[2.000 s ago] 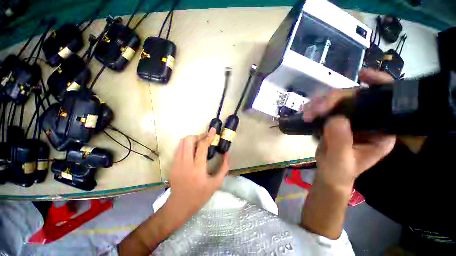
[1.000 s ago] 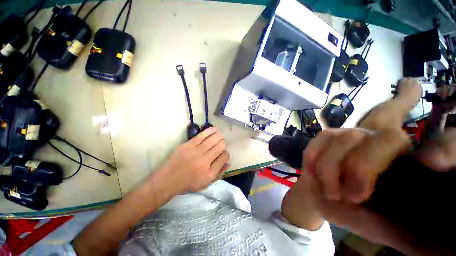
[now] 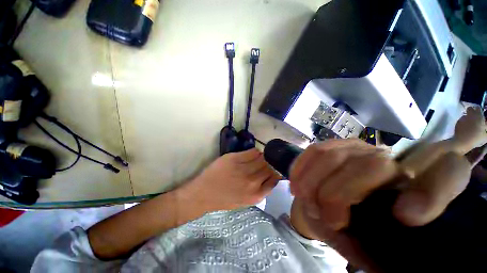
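Observation:
Two black cable-ended pods (image 3: 236,139) lie side by side on the bench, their short cables pointing away from me with plugs at the far ends. My left hand (image 3: 235,178) is bare and holds the near ends of the pods, covering most of them. My right hand (image 3: 347,178) is closed around the black electric screwdriver (image 3: 282,155). The screwdriver's thin bit points left at the pods, close to their right side. Whether the bit touches a pod cannot be told.
The white and black screw feeder (image 3: 342,50) stands right of the pods, its metal outlet (image 3: 336,118) facing me. Black boxy units (image 3: 123,18) and piled units with leads (image 3: 24,154) lie at left. Another person's hand (image 3: 470,128) shows at far right.
The screwdriver has moved from the feeder's outlet to the pods. My left hand has shifted from lying across the pods' top to their near ends. The camera view has moved closer.

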